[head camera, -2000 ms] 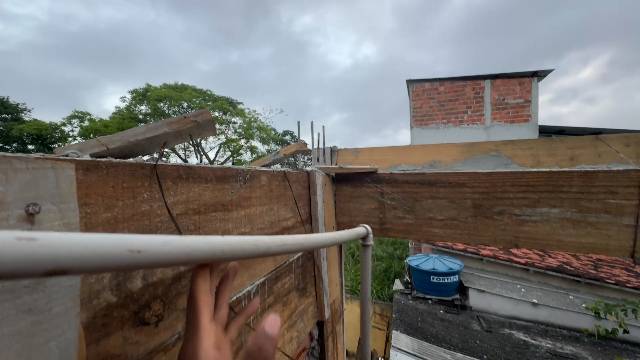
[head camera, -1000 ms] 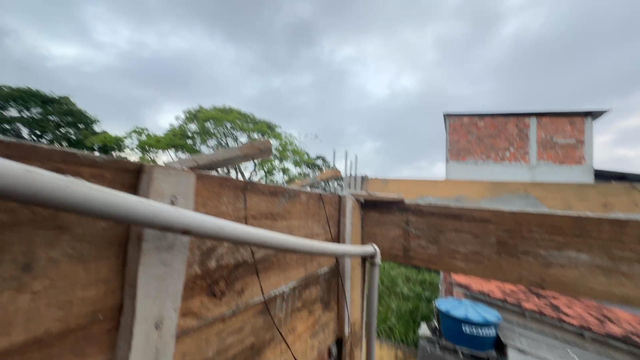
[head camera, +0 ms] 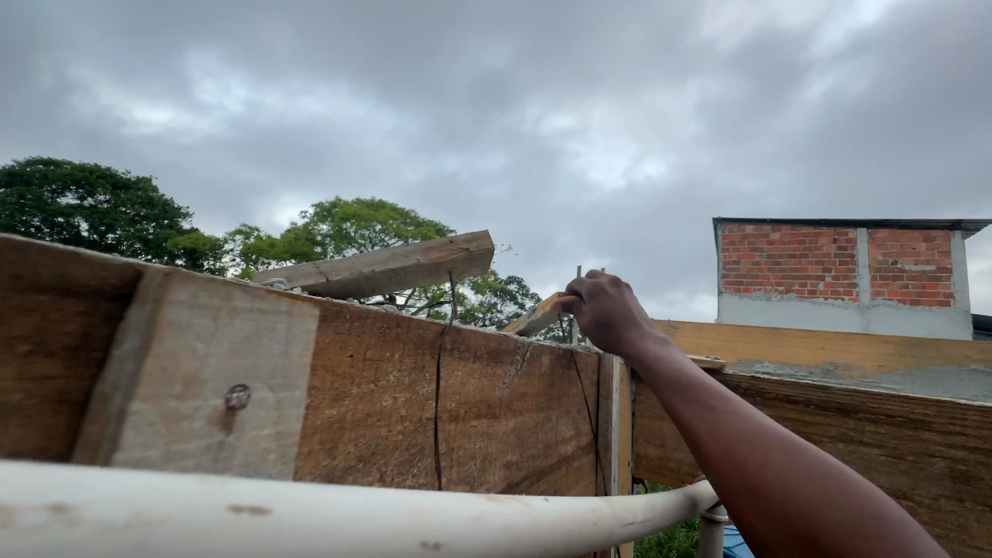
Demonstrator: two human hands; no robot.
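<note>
My right hand (head camera: pixel 608 314) reaches up from the lower right to the top edge of the formwork boards. Its fingers are curled at the raised end of a short timber piece (head camera: pixel 535 315), beside a thin dark tie wire (head camera: pixel 587 403); whether they grip the wood or the wire cannot be told. A longer timber piece (head camera: pixel 387 265) rests tilted on the top edge of the wooden formwork (head camera: pixel 372 395), with another tie wire (head camera: pixel 439 411) bent over the edge near its end. My left hand is out of view.
A white plastic pipe (head camera: pixel 349 515) crosses low in front of the boards and meets an upright pipe (head camera: pixel 711 535) below my right forearm. A second formwork board (head camera: pixel 852 434) runs off to the right. Thin rods (head camera: pixel 576 333) stand behind my hand. A brick building (head camera: pixel 790 263) is beyond.
Two seconds ago a hand had its fingers at the underside of the pipe; one second ago no hand showed. Now my right hand is up at the short timber piece. The view has shifted.
</note>
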